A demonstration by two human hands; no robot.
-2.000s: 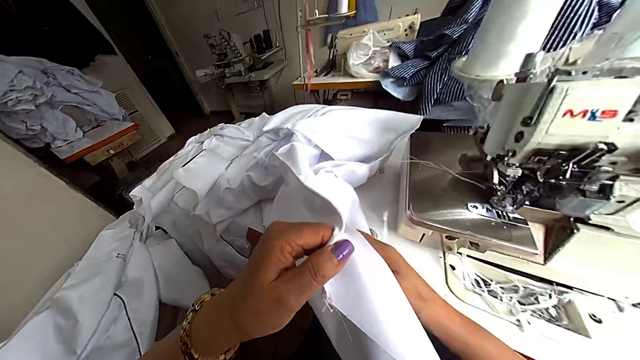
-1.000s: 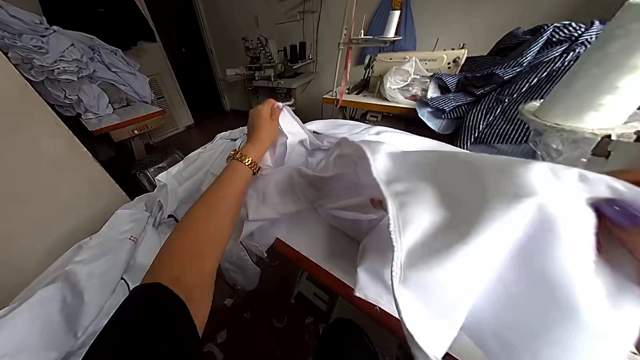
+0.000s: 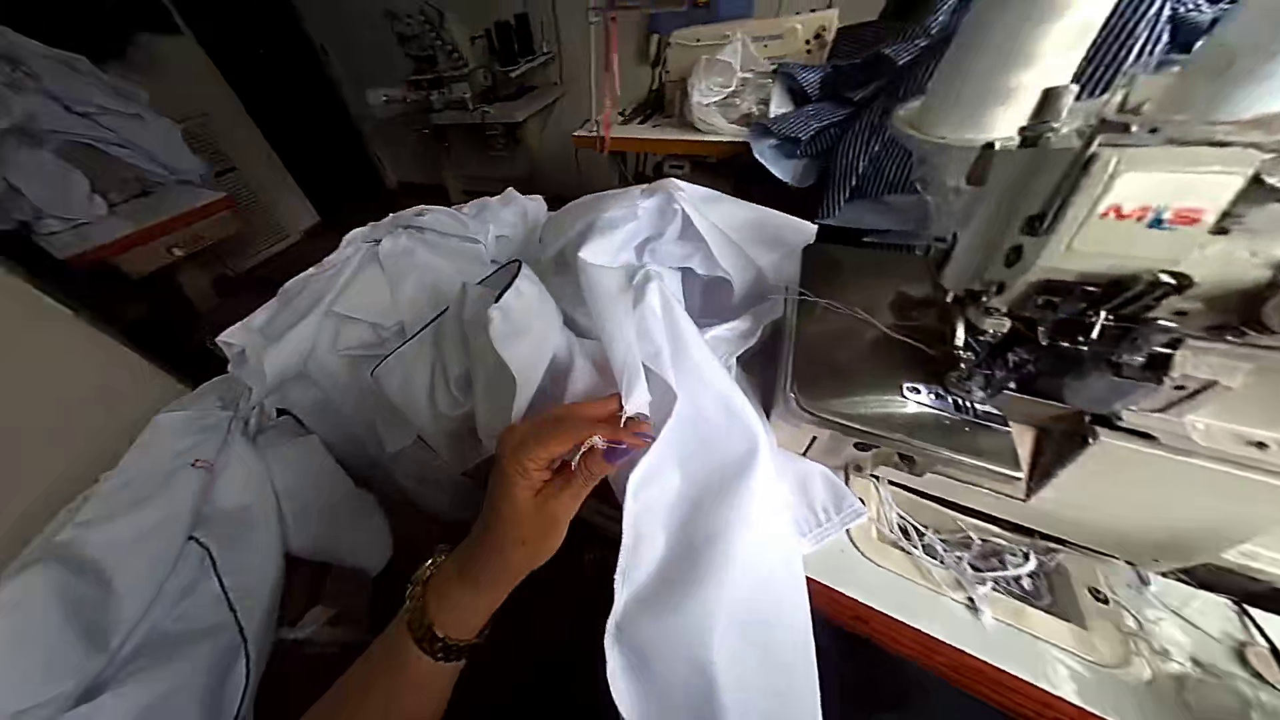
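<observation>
My left hand (image 3: 560, 465), with purple nails and a gold-coloured band at the wrist, pinches the frayed corner of a white garment piece (image 3: 710, 520). A small tuft of loose white thread (image 3: 590, 450) shows at its fingertips. From there the cloth hangs in a long panel towards the bottom of the view, and a stitched hem end lies to its right. Behind and left of the hand, more white fabric with dark piping (image 3: 440, 330) is heaped. My right hand is not visible. Right of the cloth stands an industrial sewing machine (image 3: 1160, 230), thread trailing from its needle area across the metal plate (image 3: 870, 350).
Thread scraps fill a recess (image 3: 980, 570) in the machine table, whose red-brown edge (image 3: 930, 650) runs along the lower right. Large thread cones (image 3: 1000, 70) stand above the machine. Blue striped fabric (image 3: 880, 120) and another sewing machine (image 3: 760, 40) are behind; folded cloth (image 3: 90, 150) lies far left.
My left hand has come back from the far end of the cloth to the near middle. My right hand, at the right edge one second ago, has gone out of sight.
</observation>
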